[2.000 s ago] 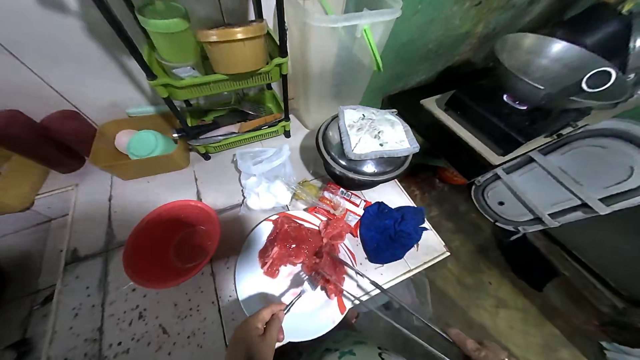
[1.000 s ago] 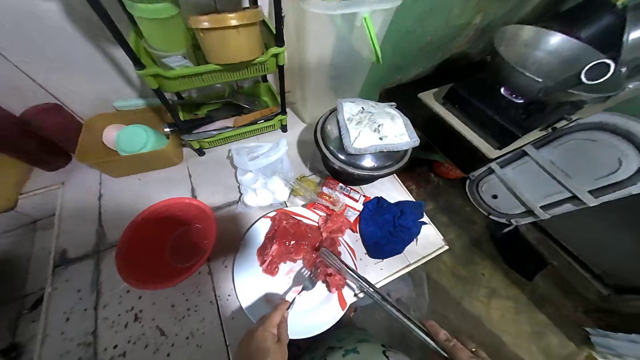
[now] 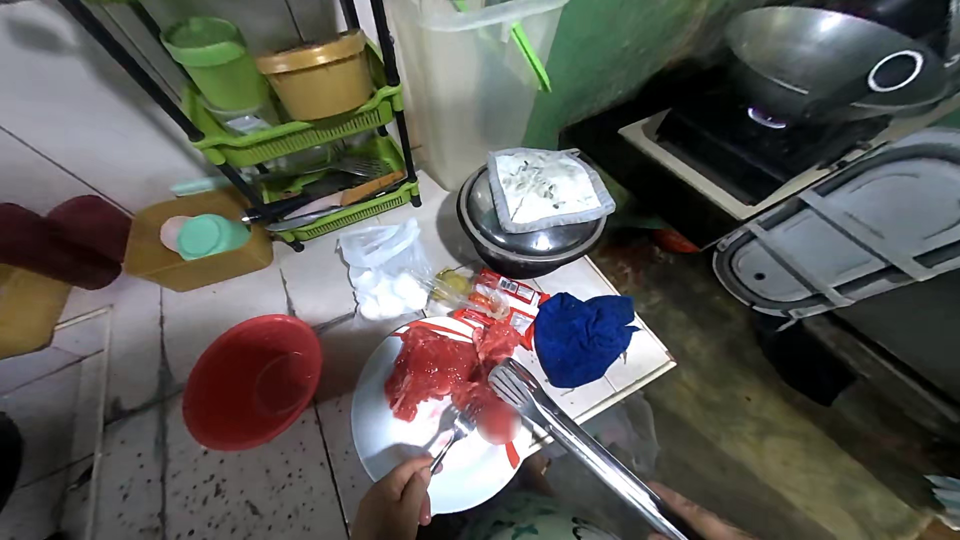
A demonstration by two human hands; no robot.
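Note:
Pieces of raw red meat (image 3: 431, 367) lie on a white plate with red stripes (image 3: 382, 439) at the counter's edge. My left hand (image 3: 397, 496) holds a metal fork (image 3: 452, 439), its tines at the lower side of the meat. In my right hand (image 3: 694, 514), partly cut off by the frame, are long metal tongs (image 3: 600, 454); their tips rest at or just over the meat's right part. I cannot tell whether they grip it. A blue cloth (image 3: 581, 337) lies right of the plate.
A red plastic bowl (image 3: 251, 382) stands left of the plate. Behind are a bag of white items (image 3: 386, 277), red packets (image 3: 510, 296) and a lidded pot (image 3: 532, 247). A green rack (image 3: 307, 142) stands back left. A wok (image 3: 832, 60) sits over a lit burner (image 3: 765, 118) at right.
The tongs' tips have moved up and right over the meat since one second ago. Both hands keep their tools.

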